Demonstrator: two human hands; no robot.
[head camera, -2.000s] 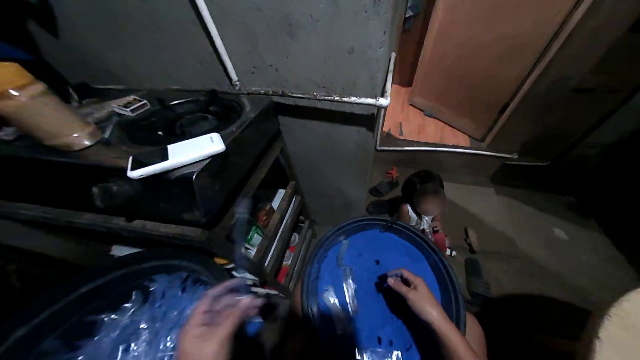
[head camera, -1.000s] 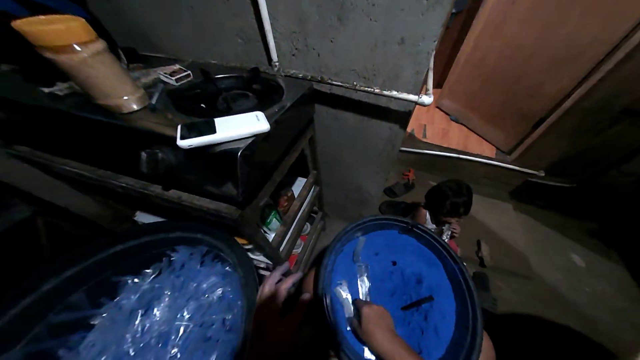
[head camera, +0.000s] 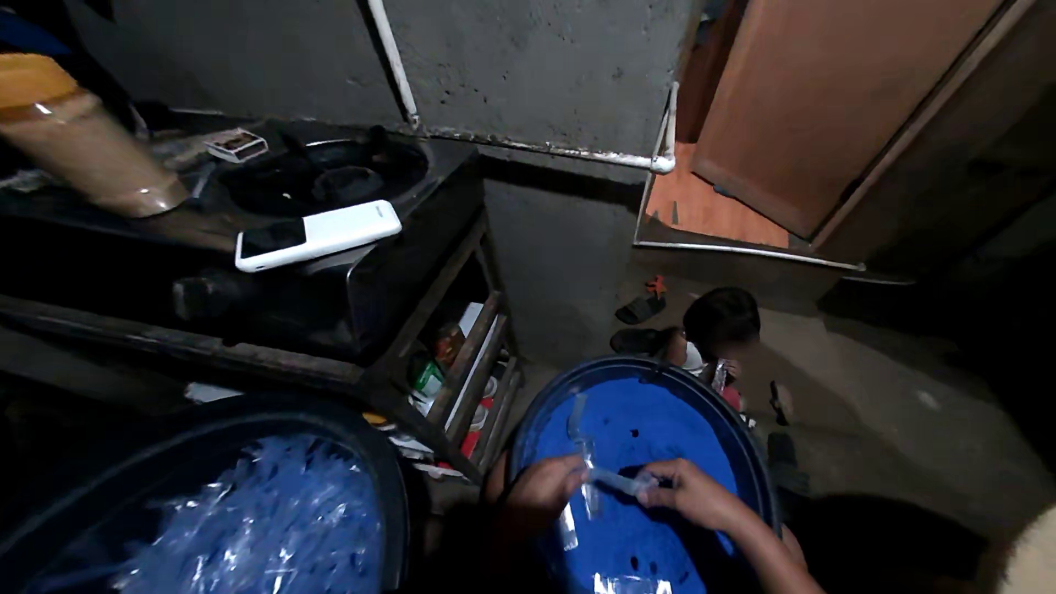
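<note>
My left hand (head camera: 544, 488) and my right hand (head camera: 685, 493) meet over a round tub filled with blue powdery or granular material (head camera: 610, 412). Between them stretches a small clear plastic strip or sleeve (head camera: 615, 480), pinched at its left end by the left fingers and at its right end by the right fingers. Several clear plastic pieces (head camera: 568, 528) lie on the blue surface, along with small dark specks. To the left stands a dark tub (head camera: 394, 495) with a heap of clear plastic pieces (head camera: 272, 511) in it, tinted blue.
A two-burner-style stove top (head camera: 330, 177) holds a white handheld device (head camera: 330, 235), a matchbox (head camera: 237, 145) and an orange-lidded jar (head camera: 91, 148). Below is a wooden shelf rack (head camera: 474, 371) with packets. A small child (head camera: 718, 330) sits on the floor beyond the blue tub, near slippers (head camera: 641, 309).
My left hand has moved right from beside the left tub to over the blue tub. Both hands now hold one clear plastic piece between them.
</note>
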